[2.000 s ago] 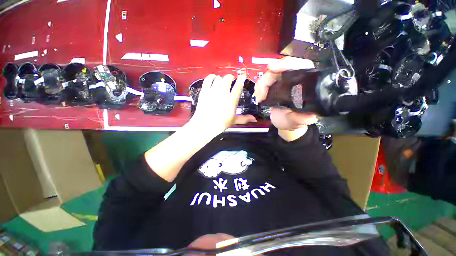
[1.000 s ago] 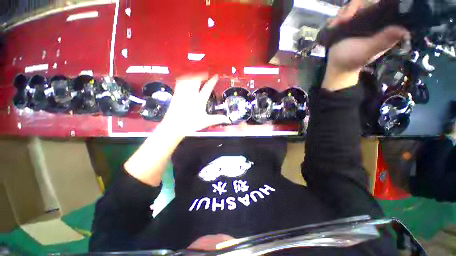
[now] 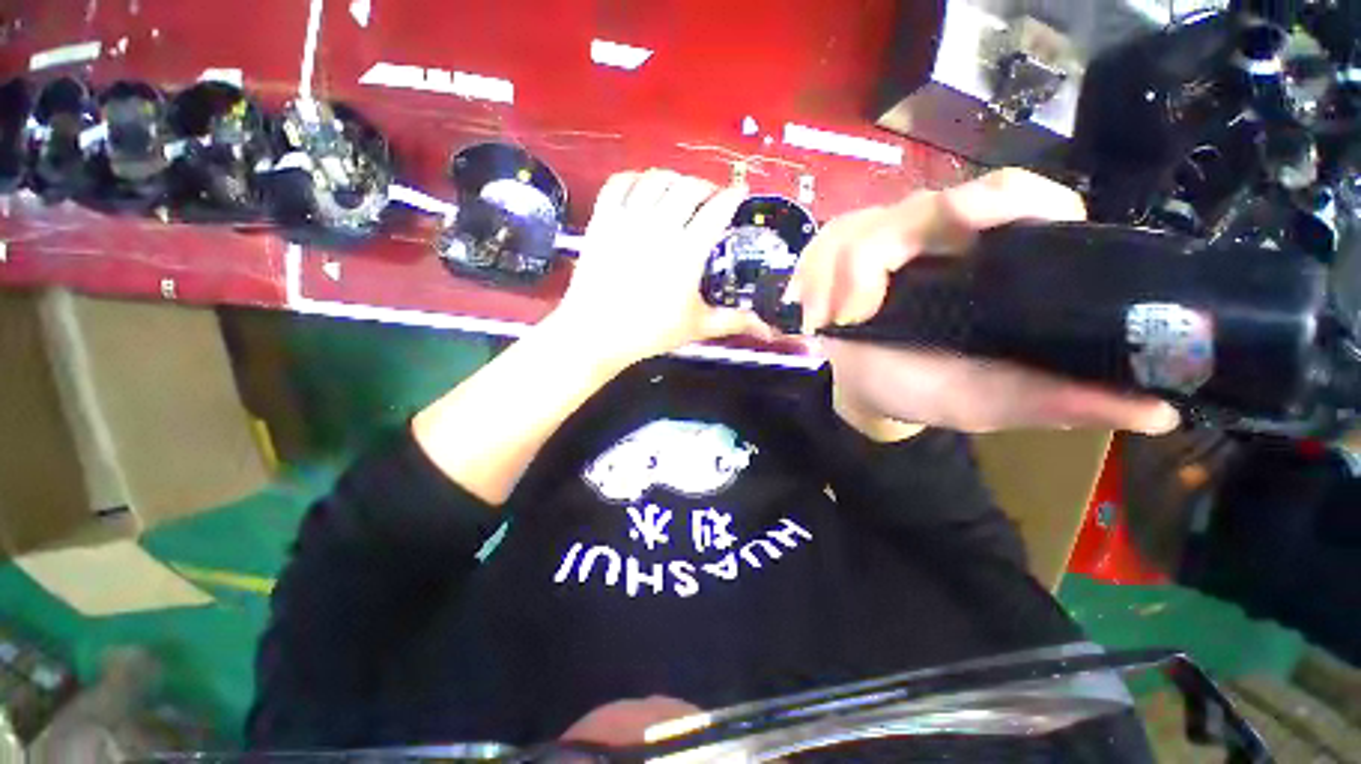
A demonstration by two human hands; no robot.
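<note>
My left hand (image 3: 639,266) rests on the red mat with fingers and thumb around the left side of a round black housing (image 3: 758,257). My right hand (image 3: 933,306) grips the thick black electric screwdriver (image 3: 1157,321), held nearly level with its grey label showing. Its front end points left at this housing; the narrow tip is hidden by my right fingers. Another housing (image 3: 508,217) stands on the mat left of my left hand. Anything under my left palm is hidden.
More housings stand in a row at the left (image 3: 217,142). A white box with a metal mechanism (image 3: 997,67) is at the mat's right end. Loose black parts (image 3: 1291,112) lie heaped beyond it. Open cartons (image 3: 157,403) and a red object (image 3: 1102,523) are below the bench. Another person's dark sleeve shows lower right.
My right hand has come back from near the white box to the housing by my left hand, with the screwdriver. My left hand has moved right along the row. The whole view has also shifted.
</note>
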